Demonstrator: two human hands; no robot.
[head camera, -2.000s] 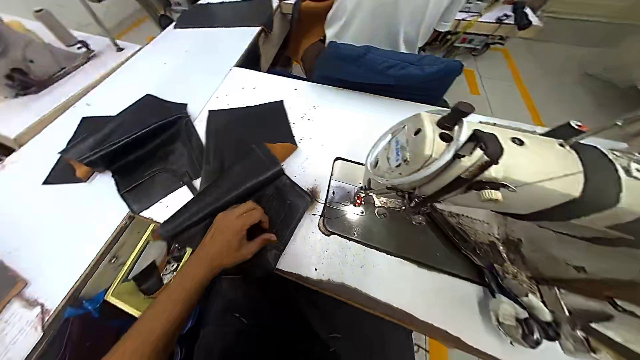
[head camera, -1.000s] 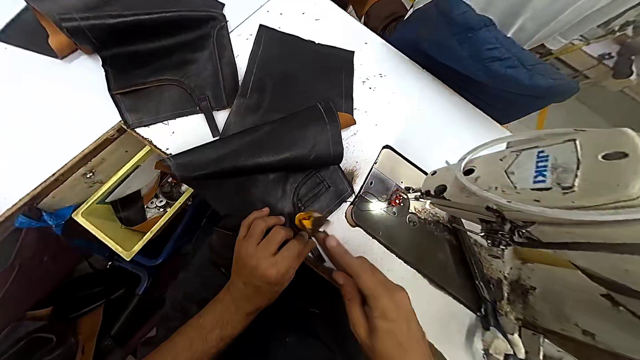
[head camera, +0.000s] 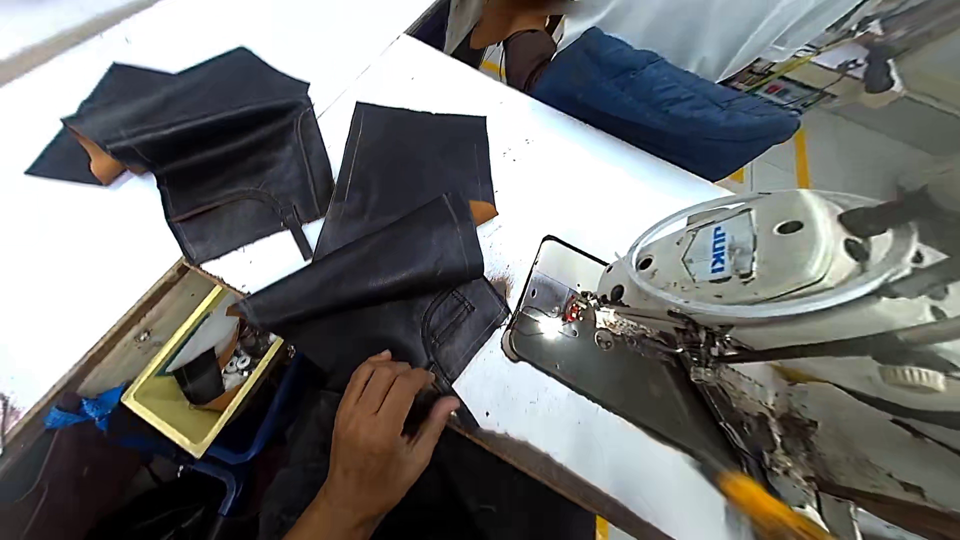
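My left hand (head camera: 382, 431) lies at the near edge of a black leather piece (head camera: 375, 300), with some of the leather between its thumb and curled fingers. This piece is folded over and has a stitched, curved opening near its right corner. At the bottom right, a blurred yellow-handled tool (head camera: 769, 504) is beside the bed of the sewing machine (head camera: 720, 255); its kind is not plain. My right hand cannot be seen. Another stitched black leather piece (head camera: 225, 157) lies on the white table (head camera: 592, 187) at the left.
A yellow open box (head camera: 166, 420) with white bobbin-like parts and scraps sits in an opening at the table's left edge. The machine's lit needle area (head camera: 559, 322) is right of the leather. Beyond the table is a person in a light garment (head camera: 660, 30), near a dark blue padded item (head camera: 652, 105).
One second ago both hands were together at the leather's near edge with the yellow thing between them. Now my right hand is out of view and the yellow thing is at the lower right.
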